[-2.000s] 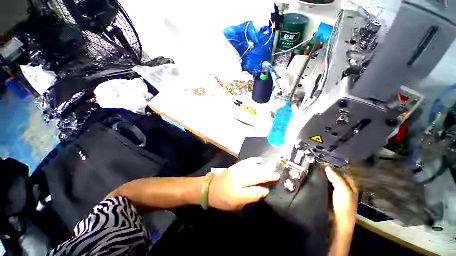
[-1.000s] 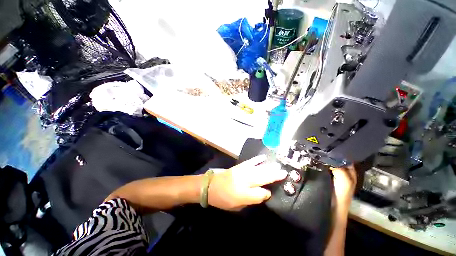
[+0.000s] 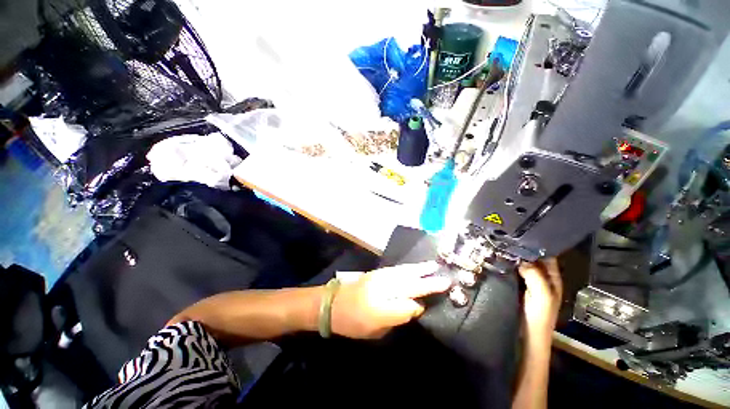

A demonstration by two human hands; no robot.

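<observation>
A black garment (image 3: pixel 480 319) lies under the grey machine head (image 3: pixel 544 196), which bears a yellow warning triangle. Two shiny buttons (image 3: pixel 459 295) show on the cloth just in front of the metal clamp parts (image 3: pixel 472 249). My left hand (image 3: pixel 384 299) lies on the cloth left of the buttons, its fingertips beside them. My right hand (image 3: pixel 542 287) holds the garment's right edge, fingers partly behind the machine head. A bright blue strip (image 3: pixel 438 200) hangs at the needle area.
A yellow-and-black tool (image 3: pixel 388 174), a dark thread cone (image 3: pixel 413 141) and loose buttons (image 3: pixel 372 142) are on the white table. Behind are a blue plastic bag (image 3: pixel 392 76) and green tin (image 3: pixel 458 52). Black garments (image 3: pixel 152 264) lie left. Metal feeder parts (image 3: pixel 616 279) stand right.
The buttons and cloth have shifted slightly towards the clamp since a second ago. My left fingertips have moved slightly left. The view has shifted a little, and red digits now show on the panel.
</observation>
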